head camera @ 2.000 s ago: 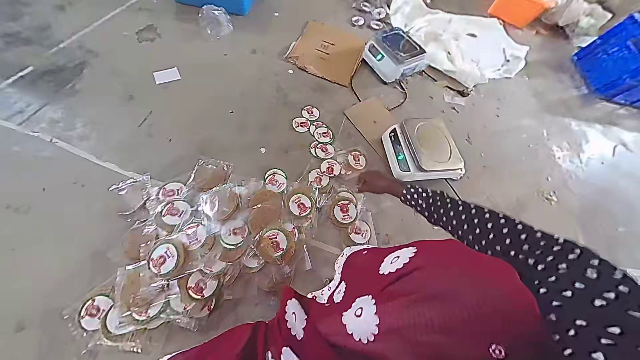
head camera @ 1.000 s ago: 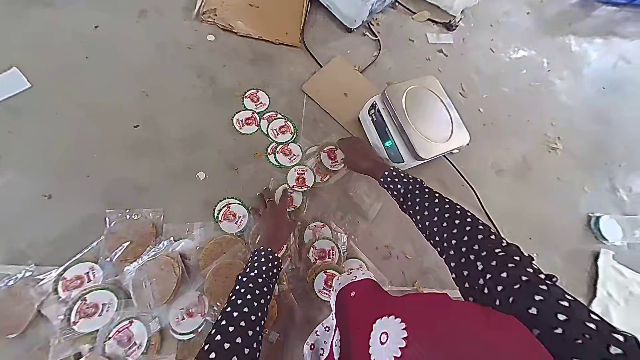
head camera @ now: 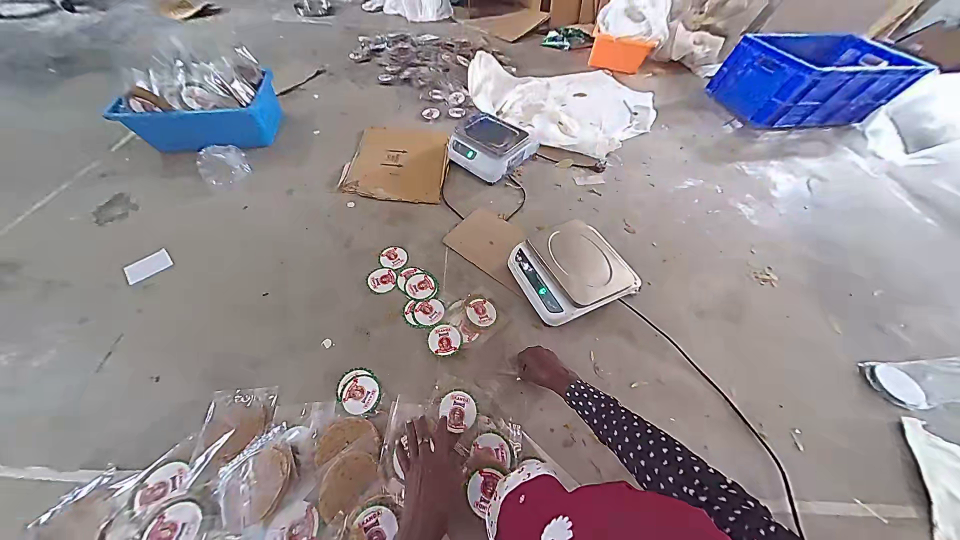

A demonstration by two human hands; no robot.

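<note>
My left hand (head camera: pixel 433 457) lies with spread fingers on clear plastic packets at the lower middle, its fingertips at a round printed label (head camera: pixel 458 410). The packets hold round, flat brown items (head camera: pixel 350 484) and such labels. My right hand (head camera: pixel 545 369) is curled just above the floor, below the near digital scale (head camera: pixel 577 270); whether it holds anything cannot be told. Several loose round labels (head camera: pixel 421 286) with green edges lie left of the scale, beside a small clear packet with a label (head camera: pixel 481 312) in or on it.
A second scale (head camera: pixel 491 146) stands behind, beside flat cardboard (head camera: pixel 397 165). A blue tub (head camera: pixel 202 127) of packets is at the back left, a blue crate (head camera: pixel 817 90) at the back right. White sheeting (head camera: pixel 562 105) lies behind the scales. A cable (head camera: pixel 705 375) crosses the floor at right.
My right hand has moved from the small packet beside the scale toward me. My left hand, out of view at first, has moved from the loose labels onto the packets. The view has shifted widely.
</note>
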